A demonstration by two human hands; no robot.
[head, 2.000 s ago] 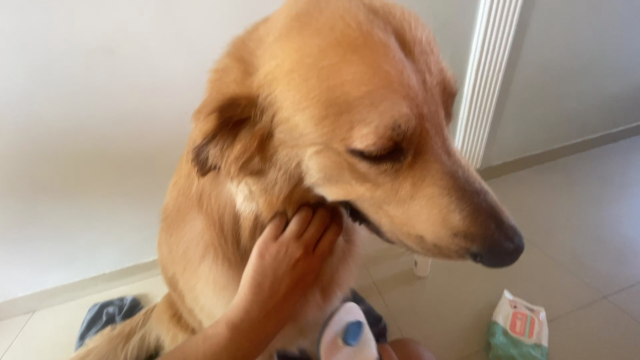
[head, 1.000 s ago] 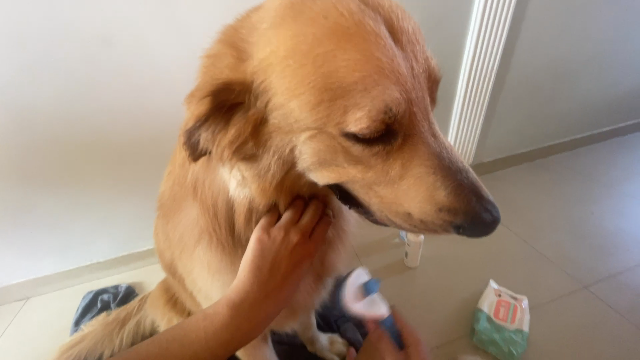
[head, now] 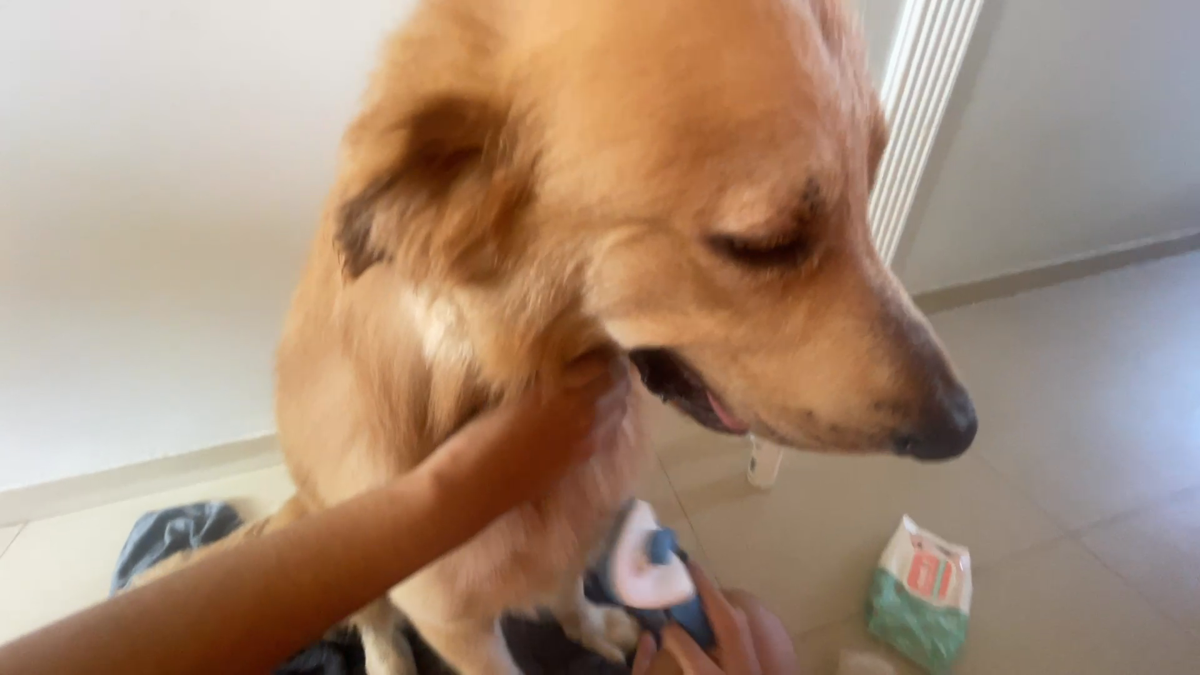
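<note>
A golden-brown dog (head: 675,169) sits facing right with its mouth partly open. My left hand (head: 581,403) reaches across to the fur under its jaw and throat; it is blurred, and its fingers are partly sunk in the coat, so whether they grip the fur is unclear. Low in the view, in front of the dog's chest, my right hand (head: 722,628) is closed around a white and blue pet grooming brush (head: 652,558). The brush's white head with a blue button points up, close to the chest fur.
A green and white wipes pack (head: 923,595) lies on the tiled floor at right. A small white bottle (head: 764,461) stands below the dog's muzzle. Dark cloth (head: 173,534) lies at left, with more dark fabric under the dog. A wall runs behind.
My left hand has stayed at the dog's throat, its fingers now deeper under the jaw. My right hand with the brush shows more fully than two seconds ago.
</note>
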